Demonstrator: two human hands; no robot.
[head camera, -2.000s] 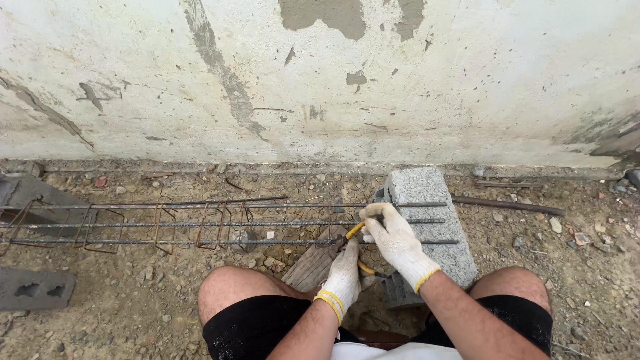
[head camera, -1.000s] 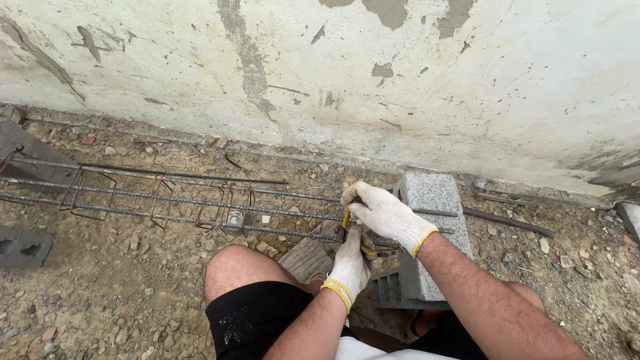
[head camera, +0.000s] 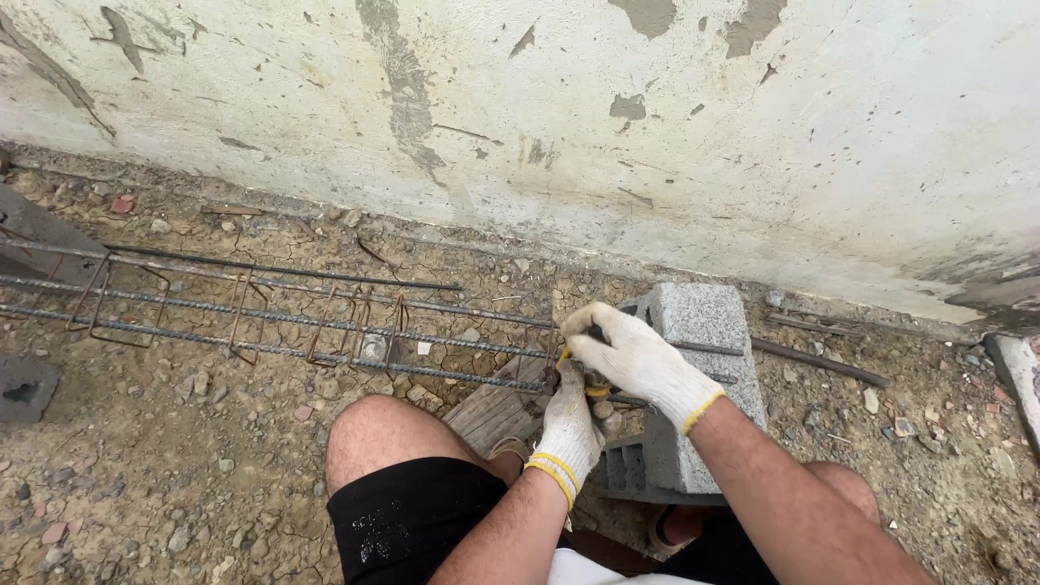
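Note:
Long steel rebars run from the left to a grey concrete block, with rusty wire stirrups around them. At the bars' right part, my left hand, in a white knitted glove with a yellow cuff, is closed around a yellow-handled tool, whose kind I cannot tell. My right hand, gloved alike, is just above it, thumb and fingers curled towards each other at the bars beside a rusty stirrup; whether it pinches something is hidden. The tool's head is mostly covered by my hands.
A weathered wooden board lies under the bars. Another block supports them at the left, with a hollow block below it. A loose bar lies right of the block. A plastered wall rises behind the stony ground.
The view has shifted and tilted. The yellow handles, spread along the bars two seconds ago, are now mostly covered by my hands, which stay close together at the bars.

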